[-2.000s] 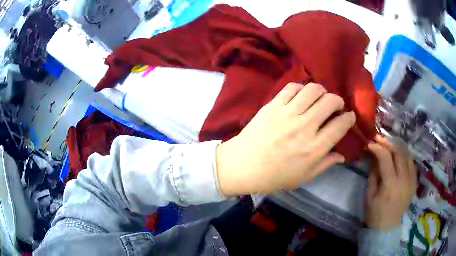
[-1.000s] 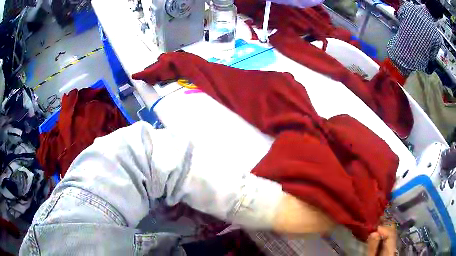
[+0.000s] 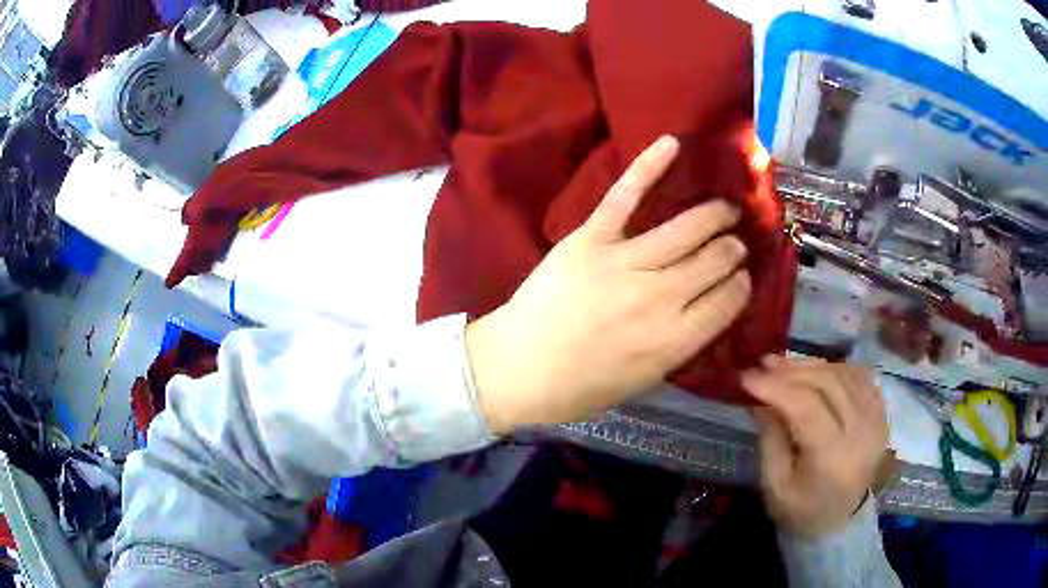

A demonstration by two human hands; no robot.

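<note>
The dark-red knit garment (image 3: pixel 506 149) lies across the white table, one long sleeve-like part stretching left. Its right edge lies against the metal presser and guide parts (image 3: pixel 827 213) of the white machine with a blue panel marked JACK (image 3: pixel 919 115). A light glows on the cloth there. My left hand (image 3: pixel 615 310) lies flat on the garment, fingers spread, pressing it. My right hand (image 3: pixel 822 431) pinches the garment's lower right edge between thumb and fingers, near the table's front edge. The needle tip cannot be made out.
Green-and-yellow-handled scissors (image 3: pixel 986 431) lie at the right. A narrow red band (image 3: pixel 1000 333) runs at the machine's right. A measuring strip (image 3: pixel 678 442) follows the front edge. A second machine (image 3: pixel 155 103) stands back left. A blue bin with red pieces (image 3: pixel 172 362) is at left.
The view has swung back closer to the machine. Since a second ago, my left hand has come onto the garment with fingers spread, and the garment's right edge now lies beside the metal parts.
</note>
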